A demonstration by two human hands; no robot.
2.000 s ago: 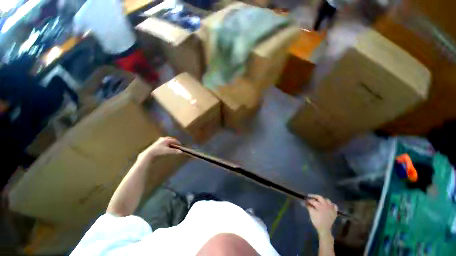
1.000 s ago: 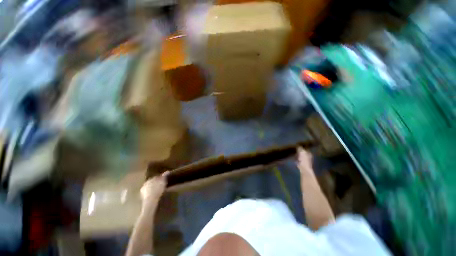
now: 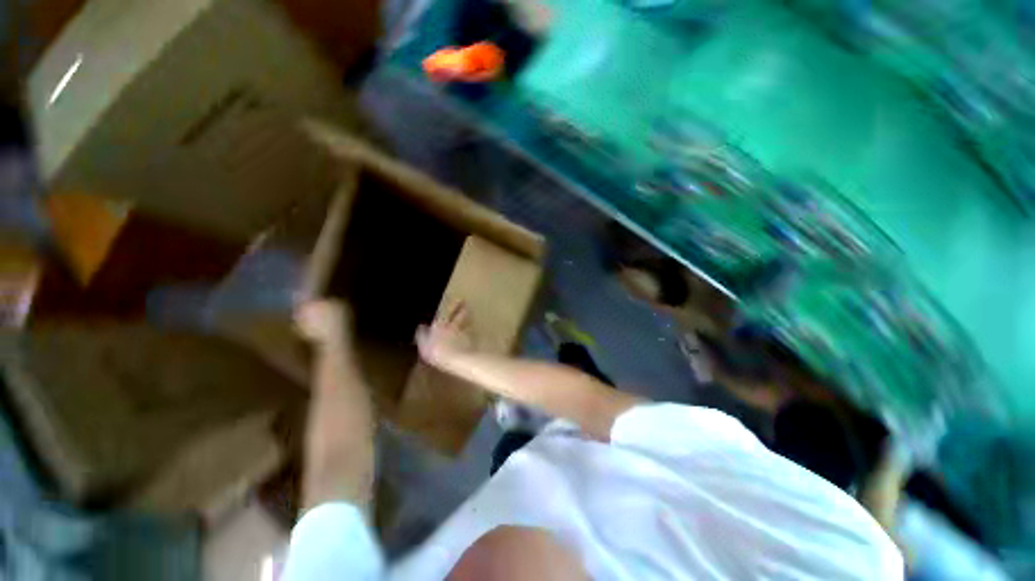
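An open empty-looking brown carton stands tilted in view in front of me, its inside dark. My left hand is on its near left edge; blur hides how the fingers lie. My right hand rests on a tan flap or panel at the carton's near right side, fingers spread. The carton's bottom is hidden in shadow.
A large closed brown carton stands at the upper left, with more brown cartons at the left. The long green-topped table runs along the right, with an orange tape dispenser at its corner. A person's arm shows at lower right.
The flat folded carton held between both hands is now opened into a box shape. My right hand has moved onto its panel. The view has swung right towards the table.
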